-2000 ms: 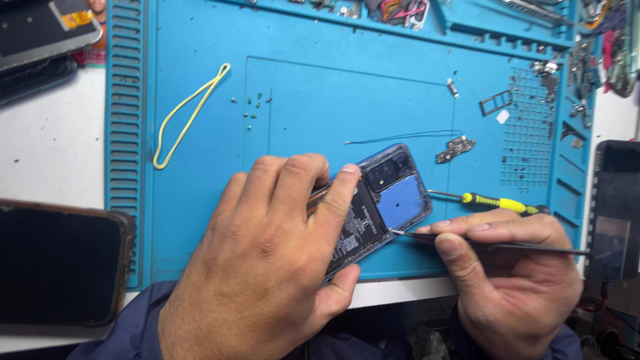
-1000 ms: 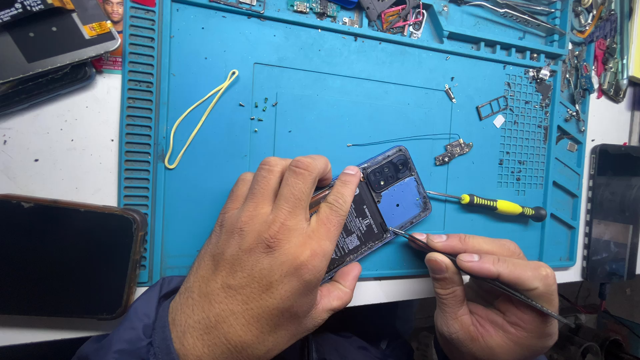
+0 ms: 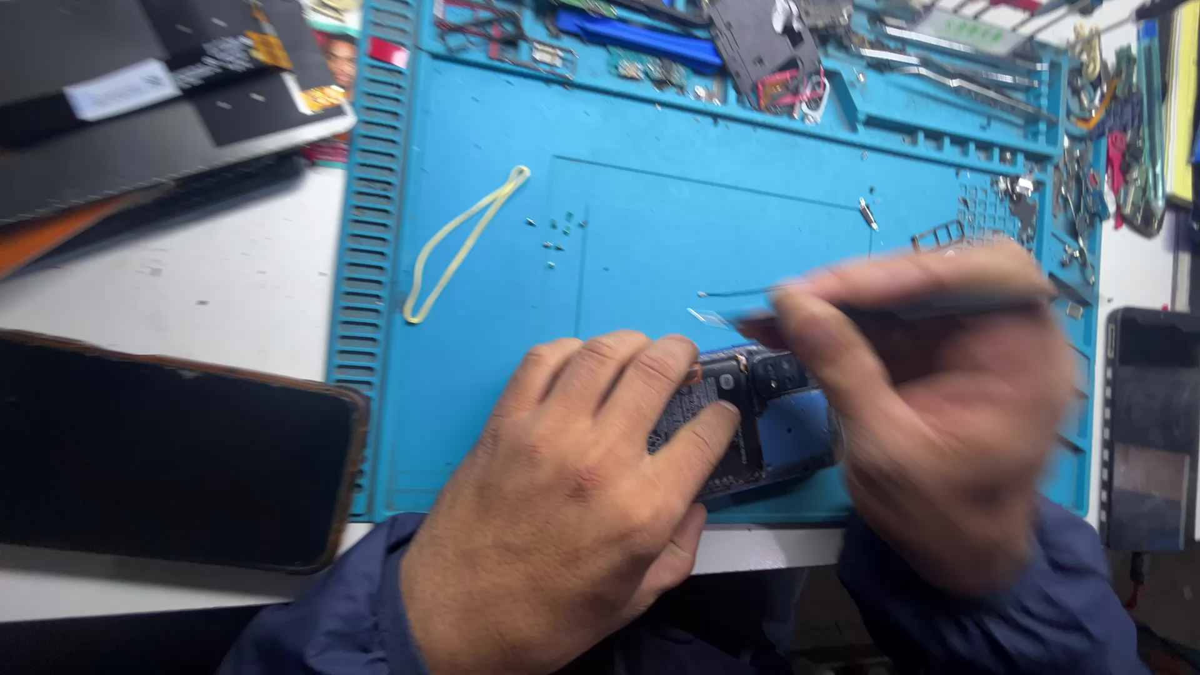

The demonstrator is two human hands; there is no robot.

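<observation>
An opened smartphone (image 3: 797, 431) with its battery, camera block and blue inner panel showing lies at the near edge of the blue repair mat (image 3: 712, 225). My left hand (image 3: 581, 478) holds its left part, fingers over the battery. My right hand (image 3: 947, 403), blurred by motion, is raised over the phone's right end and grips dark tweezers (image 3: 900, 314). Their tips point left, above the phone's top edge, near a small clear sliver (image 3: 708, 319). Part of a thin cable (image 3: 731, 292) shows beyond the tips. My right hand hides the small circuit board and the screwdriver.
A yellow rubber band (image 3: 459, 244) and several tiny screws (image 3: 553, 246) lie on the mat's left part. A dark phone (image 3: 169, 450) lies at the left, below stacked screen parts (image 3: 187, 94). A SIM tray (image 3: 937, 234) and metal parts sit at the right, beside another phone (image 3: 1153, 422).
My right hand has lifted the tweezers from the phone's lower edge to above its top edge. My left forefinger has come down from the phone's upper edge onto the battery.
</observation>
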